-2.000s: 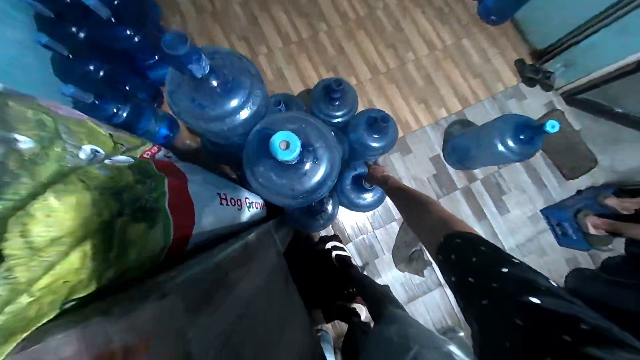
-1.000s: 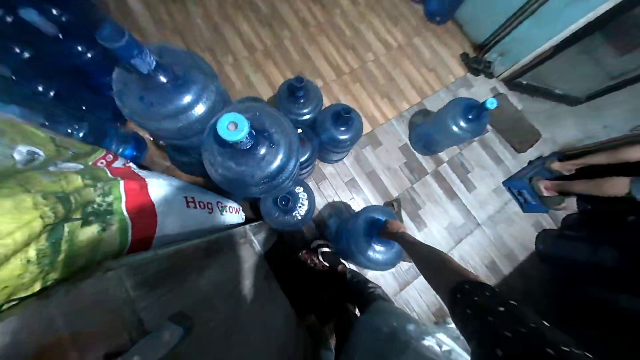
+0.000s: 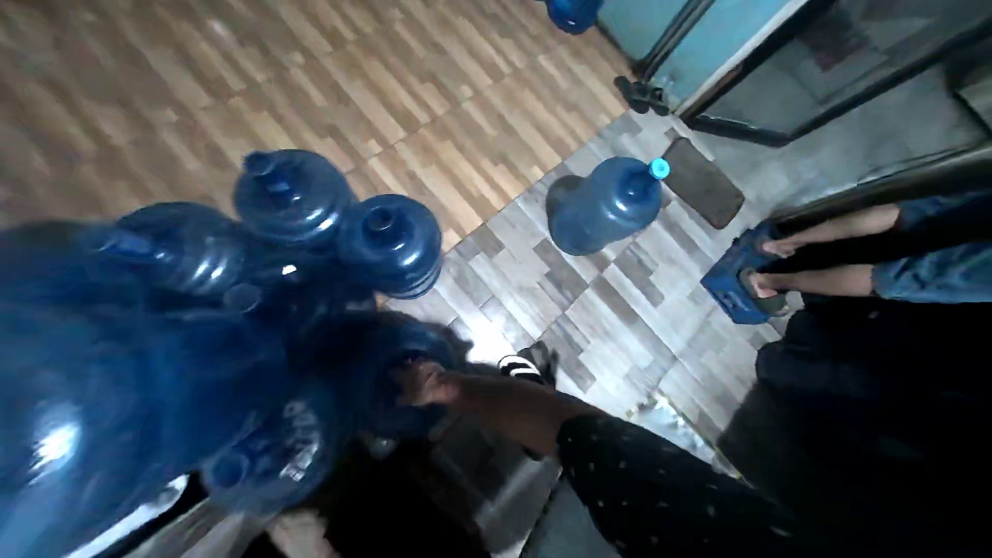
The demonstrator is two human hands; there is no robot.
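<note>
My right hand (image 3: pixel 422 381) reaches in from the lower right and is closed at the neck of a shaded blue water jug (image 3: pixel 411 341), beside a cluster of jugs. Another blue jug (image 3: pixel 291 198) and an open-necked jug (image 3: pixel 391 244) stand just above it. A jug with white writing (image 3: pixel 271 457) is at lower left, and a large blurred jug (image 3: pixel 85 387) fills the left edge. A blurred skin-toned patch shows at the bottom left; whether it is my left hand, I cannot tell.
A jug with a light blue cap (image 3: pixel 604 205) stands on the grey tiles near a dark mat (image 3: pixel 704 184). At right, another person's feet rest by a blue crate-like object (image 3: pixel 736 275). Dark footwear (image 3: pixel 642 94) lies near the door frame (image 3: pixel 775 136).
My right hand first gripped a jug beside the cluster, then held it tilted apart from the others; now hand and jug are in shadow against the cluster. The view has shifted, with the feed sack gone.
</note>
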